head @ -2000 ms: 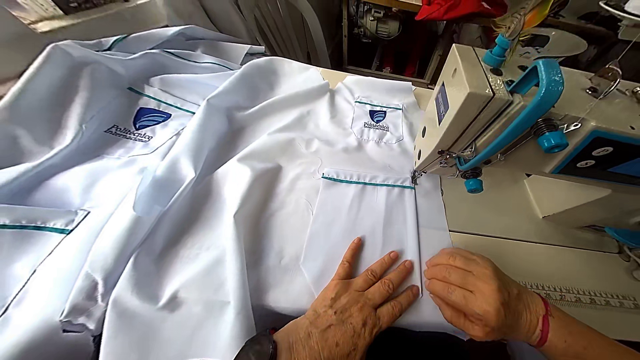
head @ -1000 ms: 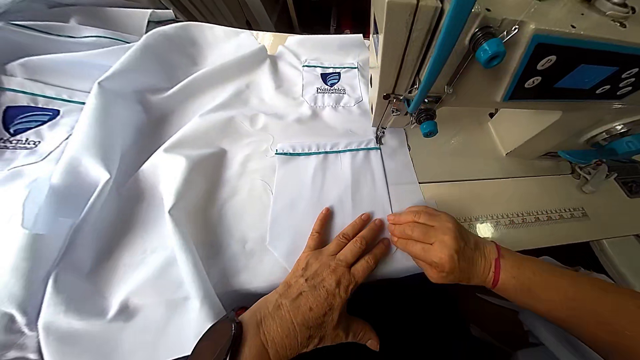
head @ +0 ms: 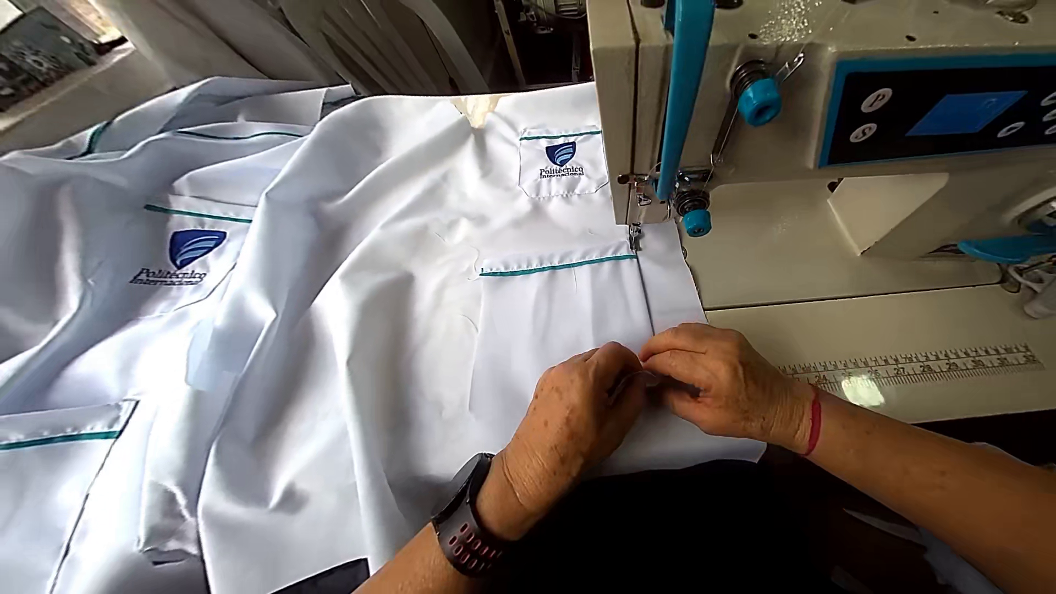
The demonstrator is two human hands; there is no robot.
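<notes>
A white garment (head: pixel 412 355) lies spread beside and under the sewing machine's presser foot (head: pixel 634 238). The foot rests at the upper right corner of a large white patch pocket (head: pixel 561 305) with a teal trim line. My left hand (head: pixel 577 412), a dark watch on its wrist, and my right hand (head: pixel 718 379), a red cord on its wrist, meet at the pocket's right edge. Their fingertips pinch the fabric edge there; the fingers partly hide it. Above is a small pocket (head: pixel 563 165) with an embroidered shield emblem.
The sewing machine (head: pixel 767 49), with blue tension knobs and a control panel (head: pixel 949 111), stands at upper right. A ruler scale (head: pixel 916 367) runs along its bed at right. More white fabric with another emblem pocket (head: pixel 190 256) is heaped at left.
My left hand was flat with fingers spread on the large pocket; it has moved to the pocket's right edge and its fingers have closed beside my right fingertips.
</notes>
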